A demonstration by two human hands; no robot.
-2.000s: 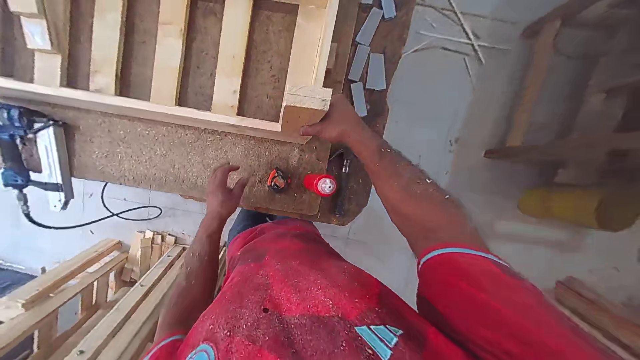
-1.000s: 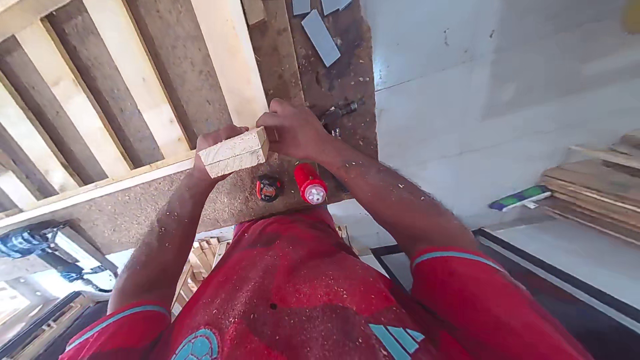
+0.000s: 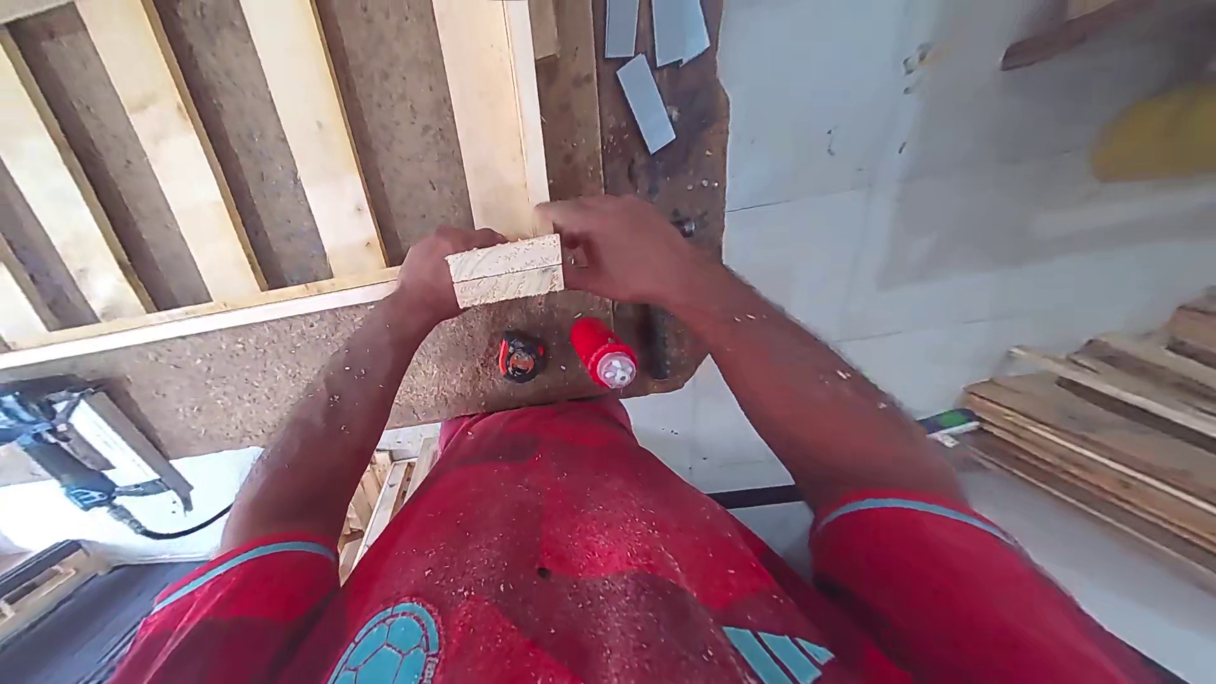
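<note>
Two stacked boards form the end post [image 3: 506,270] of a slatted wooden frame [image 3: 313,294] on the workbench. My left hand [image 3: 437,271] grips the left side of this post, its fingertips hidden behind the wood. On the other side my right hand [image 3: 622,249] holds the post, thumb and fingers around its right edge. Just below the post, an orange and black tape measure [image 3: 522,356] lies on the bench beside a red bottle [image 3: 603,352] with a clear cap end. Sawdust is scattered over the bench, my arms and my shirt.
Grey flat pieces [image 3: 646,103] lie on the bench's upper right part. A blue power tool [image 3: 76,456] with a black cord is at the lower left. Boards [image 3: 1111,427] are stacked on the floor at the right. A dark tool [image 3: 657,342] lies near the bench's right edge.
My left hand, free above the bench two seconds ago, has come onto the left side of the post. The right hand has stayed at the post. The view has shifted.
</note>
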